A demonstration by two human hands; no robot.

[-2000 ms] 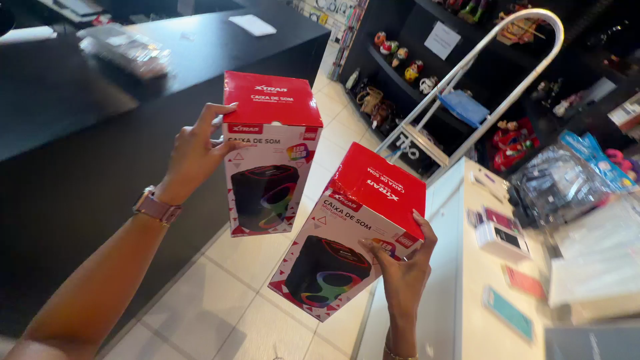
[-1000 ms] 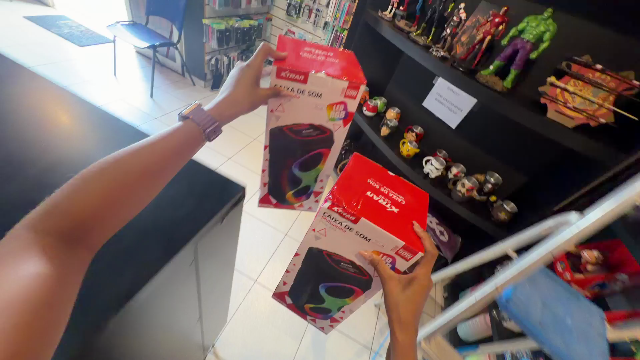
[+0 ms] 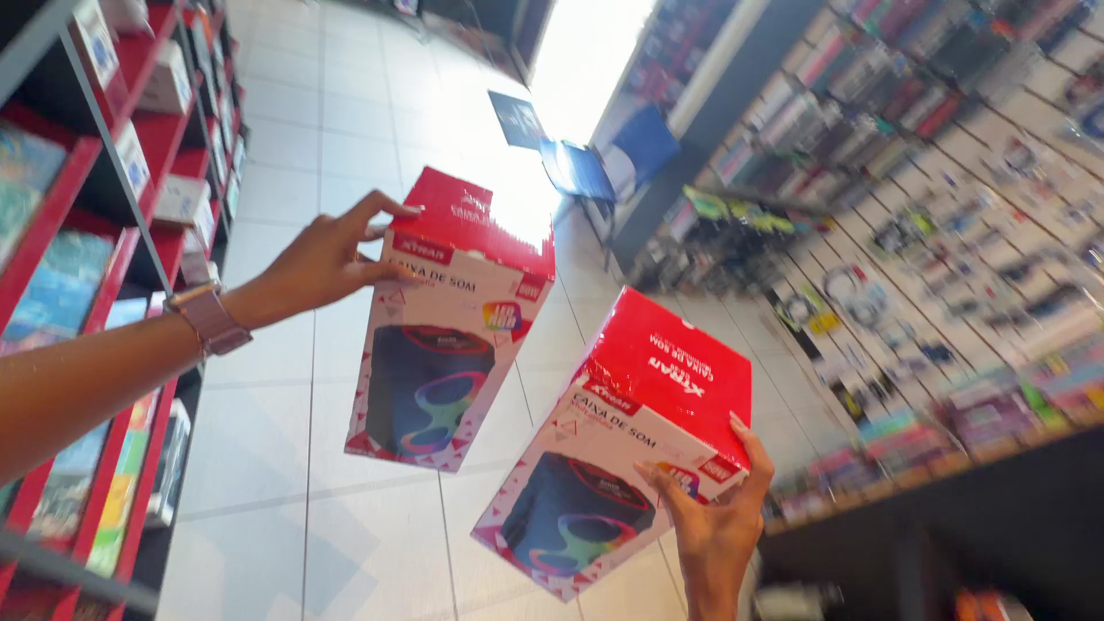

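My left hand (image 3: 345,250), with a watch on its wrist, grips the upper left edge of a red and white speaker box (image 3: 440,345). Lower and to the right, my right hand (image 3: 716,509) pinches the top right corner of a second, matching speaker box (image 3: 604,448). Each box has a red top and a picture of a black speaker with coloured light rings on its front. Both hang tilted over the tiled floor, close together, with a narrow gap between them. The fingers behind each box are partly hidden.
Red and black shelves (image 3: 112,259) with boxed goods run along the left. A blue chair (image 3: 595,168) stands ahead near a bright doorway, a dark mat (image 3: 517,119) beside it. At the right a slatted wall (image 3: 897,285) carries hanging packages. Pale floor tiles (image 3: 259,431) extend ahead.
The view has swung far round, from the counter and the figurine shelves to an aisle with red shelves. Both boxes remain in my hands.
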